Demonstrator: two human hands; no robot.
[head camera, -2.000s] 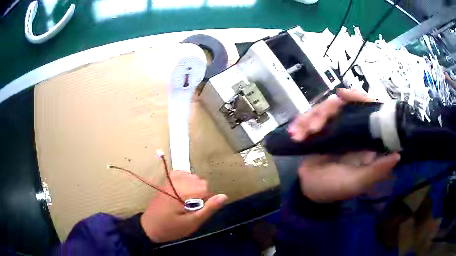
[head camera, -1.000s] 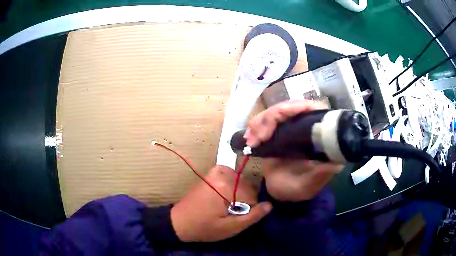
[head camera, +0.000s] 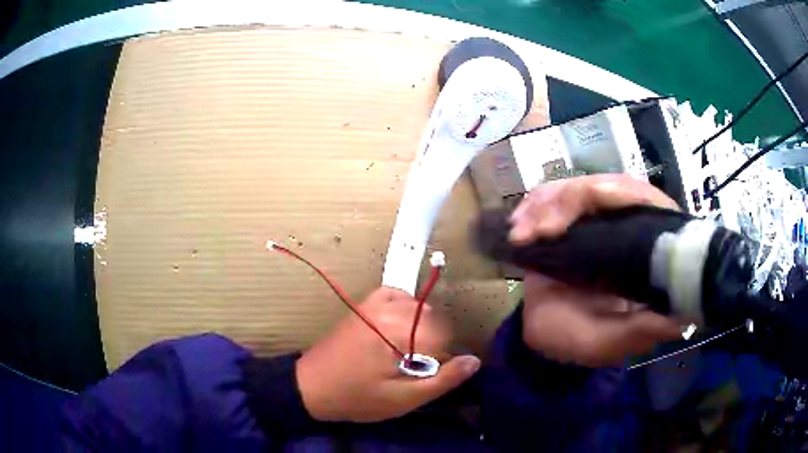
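Note:
The glossy white curved housing arm lies on the cardboard work mat, its round head resting over a dark grey ring. My left hand grips its narrow end near the front edge of the mat. Thin red and dark lead wires come out of the narrow open end, with small white plugs at their tips. My right hand holds the black electric screwdriver, which is blurred and points left. Its tip is right of the arm and apart from it; the bit is not clear.
The screw feeder stands right of the ring, partly behind my right hand. Loose white housing pieces are piled at the far right. Black cords cross the upper right. A green conveyor with a pale rail runs along the back.
Since one second ago, my right hand has moved the screwdriver right, away from the white arm. Earlier still, the view shifted and the arm's head came over the ring. My left hand keeps its grip.

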